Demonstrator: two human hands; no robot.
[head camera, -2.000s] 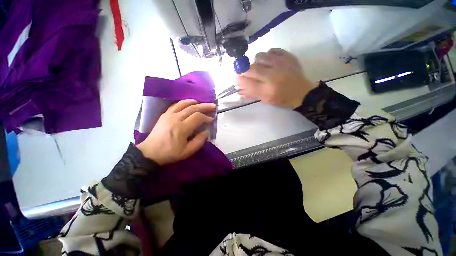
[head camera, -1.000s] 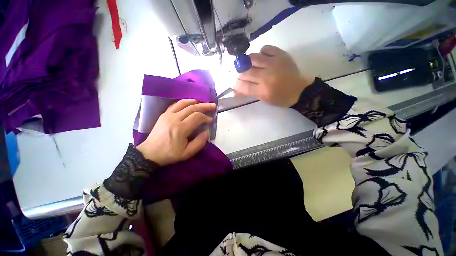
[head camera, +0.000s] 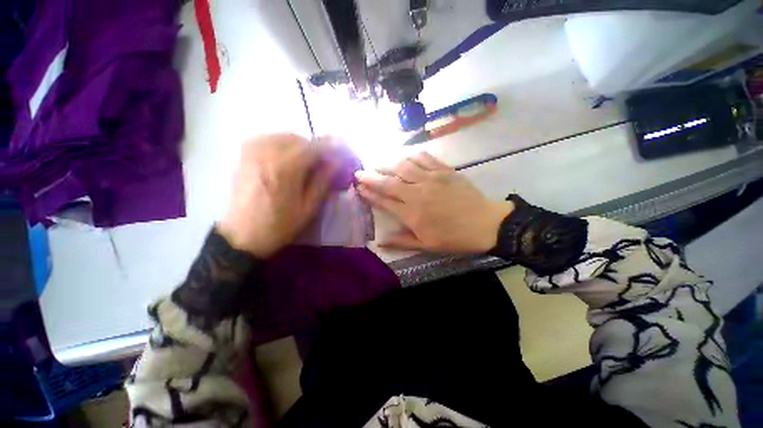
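Observation:
The purple fabric piece (head camera: 322, 267) lies in front of the needle area and hangs over the table's front edge to my lap. Its white-backed section (head camera: 345, 219) shows between my hands. My left hand (head camera: 272, 188) is on its left side, fingers bent and blurred, gripping the cloth's upper part. My right hand (head camera: 435, 205) lies flat at its right edge, fingertips touching the cloth. The sewing machine (head camera: 309, 33) stands above; lamp glare hides the needle and presser foot. The thread snips (head camera: 456, 119), with orange and blue handles, lie right of the needle area.
A stack of purple cut pieces (head camera: 109, 125) with white labels lies at the left. A red strip (head camera: 207, 46) lies beside it. A black phone (head camera: 682, 121) lies at the right. A measuring scale (head camera: 443, 266) runs along the front edge. A blue basket (head camera: 79, 380) shows below left.
My right hand has let go of the snips and moved down to the cloth. My left hand has lifted and shifted up and left, now gripping the cloth's upper part.

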